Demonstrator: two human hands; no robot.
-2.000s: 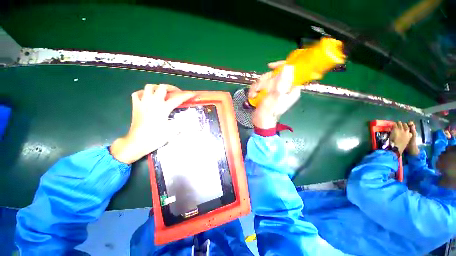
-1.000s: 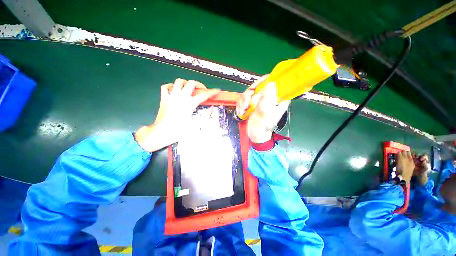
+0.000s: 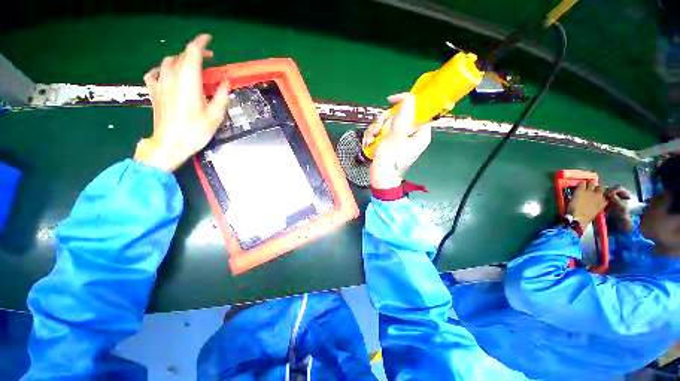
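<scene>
The black tablet unit (image 3: pixel 317 186) lies open in its red-orange frame (image 3: pixel 294 245), tilted on the bench. A bright silver-white battery (image 3: pixel 265 182) fills its middle, with circuit parts at the far end. My left hand (image 3: pixel 179 111) is at the frame's far left corner, fingers spread and raised, thumb over the corner; the palm hides part of the left edge. My right hand (image 3: pixel 399 145) is closed round the yellow electric screwdriver (image 3: pixel 444 89). Its lower end is over the round mesh dish (image 3: pixel 352 156), right of the frame; the tip is hard to see.
A worn white rail (image 3: pixel 108 95) runs behind the frame. A black cord (image 3: pixel 488 160) loops down at the right. A blue bin (image 3: pixel 7 190) is cut off at the left edge. A small dark device (image 3: pixel 496 91) lies beyond the rail. A person in blue (image 3: pixel 596 275) handles another red frame (image 3: pixel 602 242).
The framed tablet has moved away from my body and tilted, uncovering the circuit parts and the dish. My left hand has moved up and its fingers have lifted. The screwdriver has moved from the frame to the dish.
</scene>
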